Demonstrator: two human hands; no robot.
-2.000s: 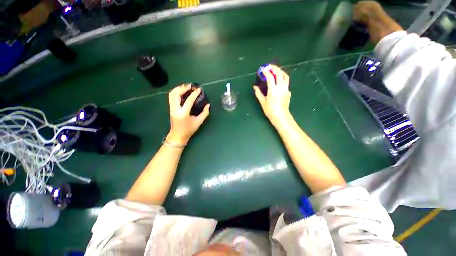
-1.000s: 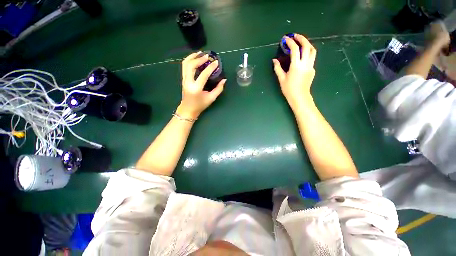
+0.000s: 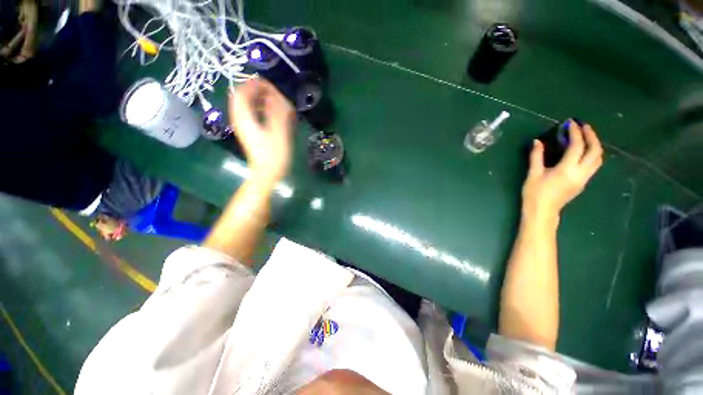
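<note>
My right hand point(image 3: 566, 170) is around a black cylindrical unit point(image 3: 553, 145) whose top glows blue. My left hand point(image 3: 262, 127) is blurred, just below the units on cable point(image 3: 308, 92); whether it holds anything is unclear. A black unit with a glossy round top point(image 3: 325, 150) stands alone to the right of my left hand. A clear bottle with a white stick point(image 3: 482, 137) is left of my right hand. White USB charging cables point(image 3: 204, 38) lie tangled at the upper left, with several units beside them.
A white tub with dark handwriting point(image 3: 162, 114) stands at the left near the bench edge. An unlit unit point(image 3: 492, 54) stands at the far side. A neighbour's pale sleeve point(image 3: 682, 308) is at the right edge. A blue stool point(image 3: 166, 216) is below the bench.
The view has turned toward the left. My left hand has let go of its unit, which now stands on the bench, and has moved left to the cables. My right hand stays on its unit.
</note>
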